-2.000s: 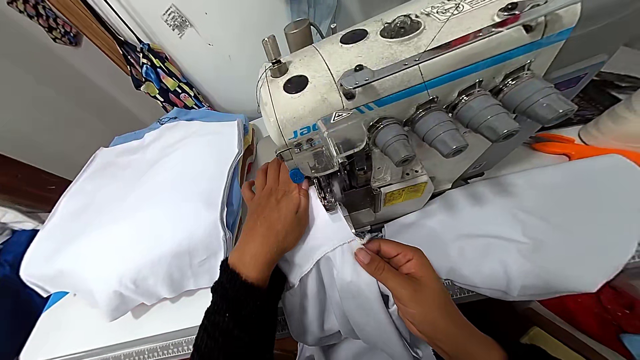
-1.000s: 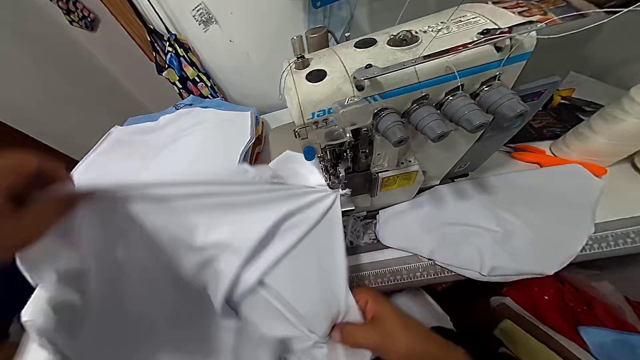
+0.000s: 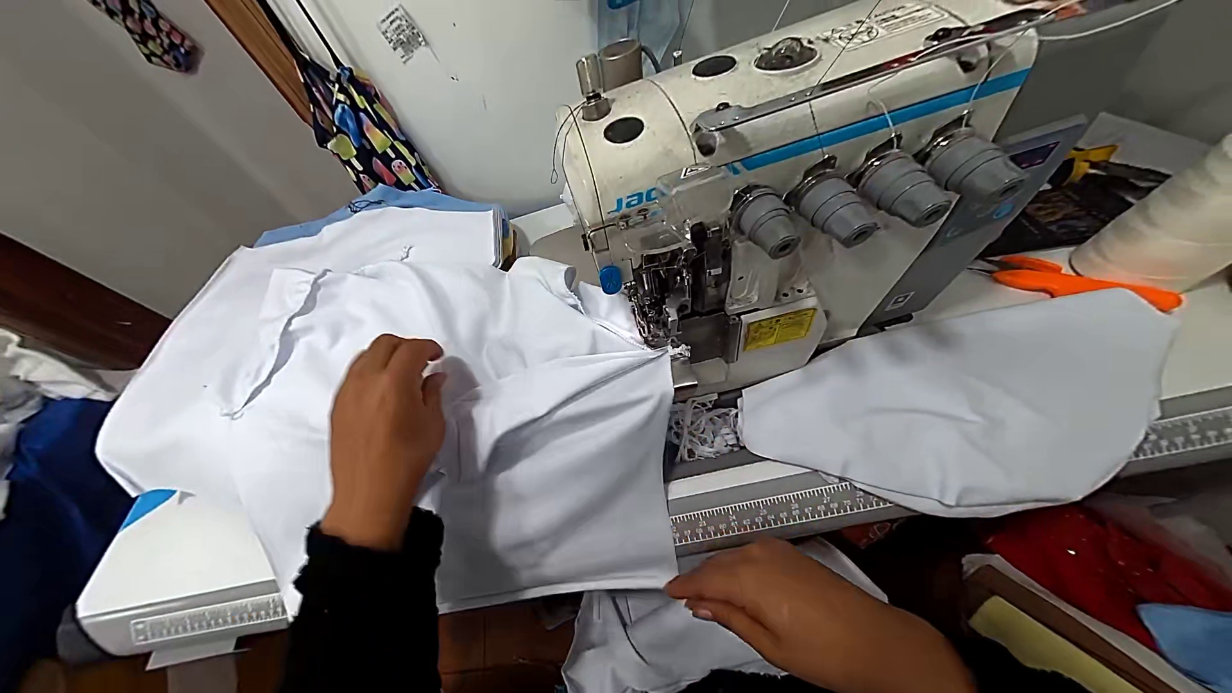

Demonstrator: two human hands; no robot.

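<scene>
A white fabric garment (image 3: 568,452) lies spread from the pile at left to the needle area of an overlock sewing machine (image 3: 664,298), where its edge sits by the presser foot. My left hand (image 3: 385,433) rests on the garment with a small fold at the thumb and fingertips; whether it grips the cloth is not clear. My right hand (image 3: 770,597) pinches the garment's lower right corner at the table's front edge. Beneath the garment is a stack of white cut fabric (image 3: 183,346) with light blue pieces behind. A separate white fabric panel (image 3: 962,414) lies right of the machine.
Orange-handled scissors (image 3: 1088,285) lie beside a large cone of white thread (image 3: 1165,221). A ruler tape (image 3: 770,515) runs along the table's front edge. White thread scraps (image 3: 707,428) sit below the needle area. Red and other fabrics (image 3: 1107,568) are piled at lower right.
The garment was bunched at the needle, then lifted and pulled left; now it lies spread out. My left hand has come back from the far left onto the cloth.
</scene>
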